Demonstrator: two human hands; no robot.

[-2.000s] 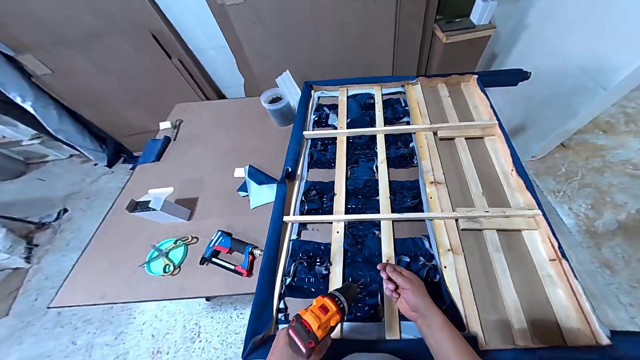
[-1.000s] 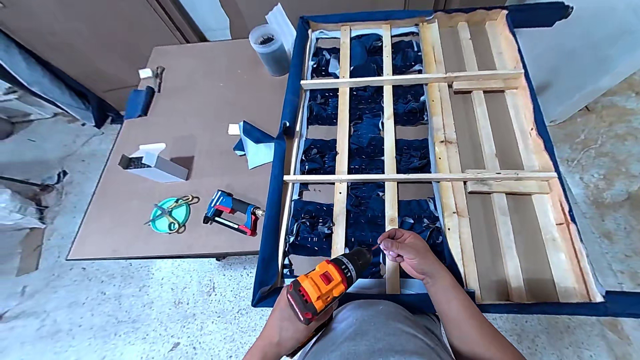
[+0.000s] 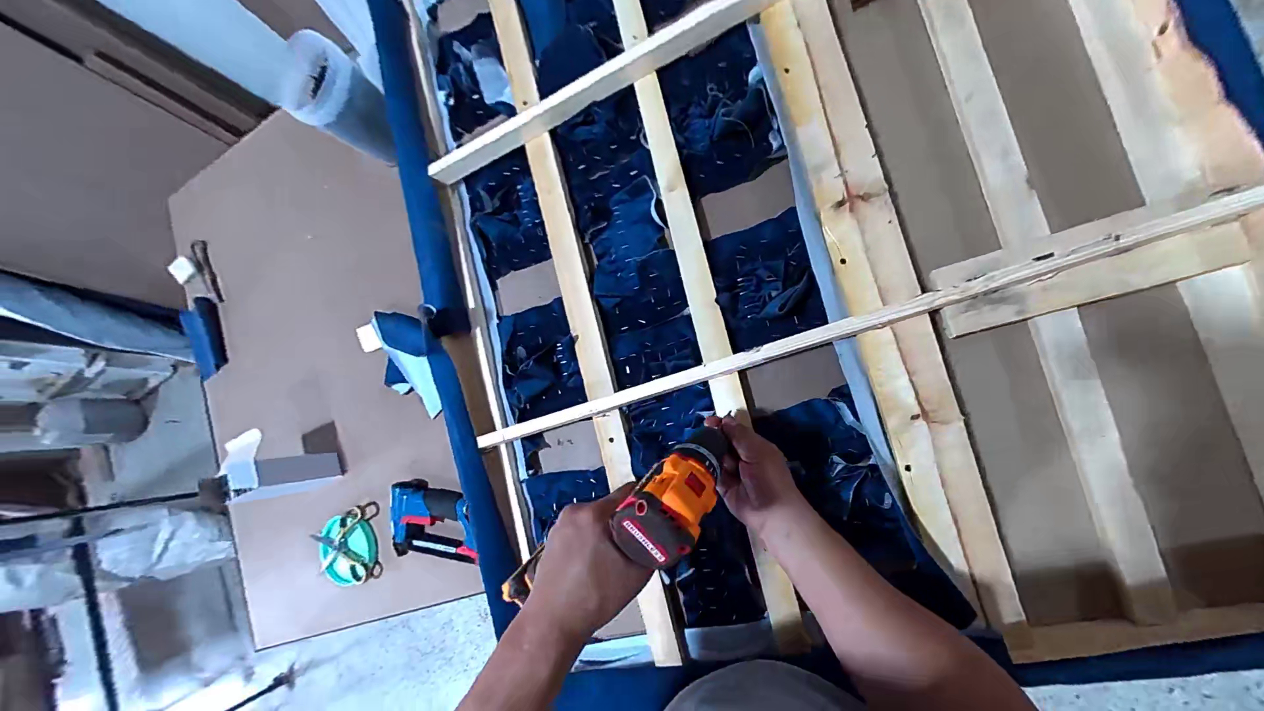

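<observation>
My left hand [image 3: 591,555] grips an orange and black cordless drill [image 3: 671,504] by its handle, its chuck pointing up and away. My right hand [image 3: 755,474] is at the chuck, with thumb and finger pinched near the drill's tip; whether a screw is between them is hidden. Both are over a wooden slat [image 3: 688,222] of an upholstered frame with a blue fabric edge [image 3: 420,197]. A crosswise wooden batten [image 3: 790,353] lies over the slats just beyond the drill. Stapled dark blue fabric [image 3: 642,346] shows between the slats.
Left of the frame, a brown tabletop [image 3: 296,227] holds a blue and red staple gun [image 3: 432,520], scissors on a green dish [image 3: 348,546], an open box [image 3: 286,472], fabric scraps [image 3: 407,360], a hammer [image 3: 205,270] and a clear container [image 3: 336,94]. More slats [image 3: 1096,434] lie right.
The drill and my right hand have moved up along the slat to the near crosswise batten. The view has turned and come closer.
</observation>
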